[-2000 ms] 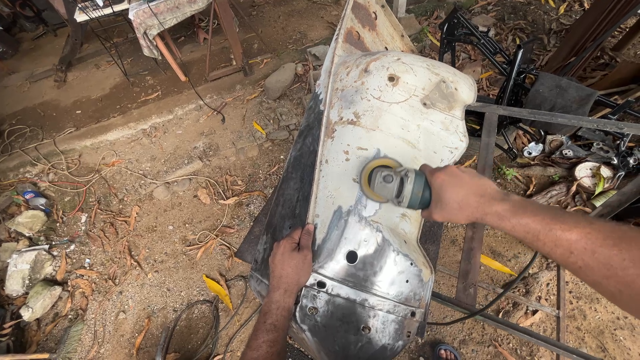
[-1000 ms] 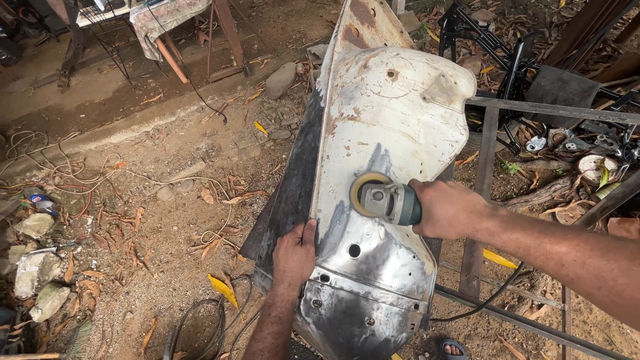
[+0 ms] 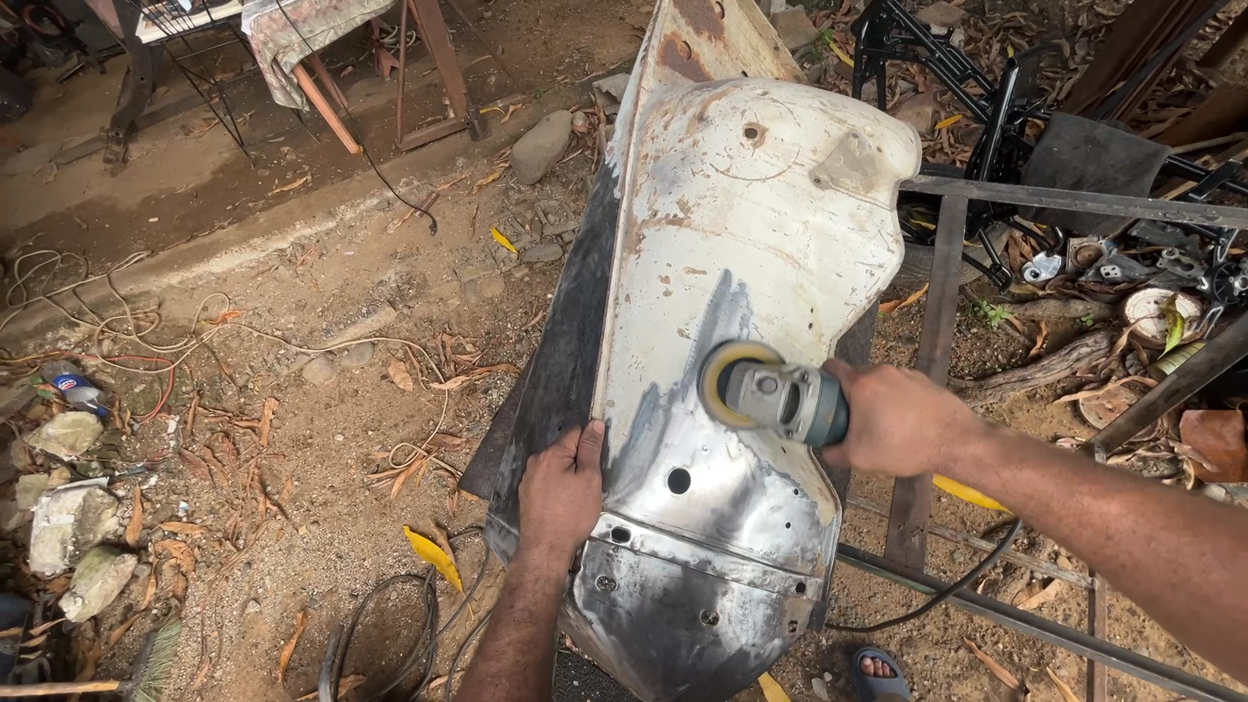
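Observation:
My right hand grips the teal body of an angle grinder, whose round yellow-rimmed disc lies against a curved sheet-metal panel. The panel has worn white paint with rust spots on its upper part and bare shiny metal with several holes on its lower part. Grey scuffed streaks run up from the bare zone beside the disc. My left hand holds the panel's left edge, thumb on top, below and left of the grinder. Dark sheet material shows under that edge.
A metal frame stands right of the panel, with a black tubular frame and metal parts beyond. A power cord runs below my right arm. Stones, looped cable and dry leaves lie left. A cloth-covered table stands at upper left.
The grinder has moved left and down across the panel since two seconds ago. More grey scuffing shows on the white paint near the disc. My left hand keeps its hold on the edge.

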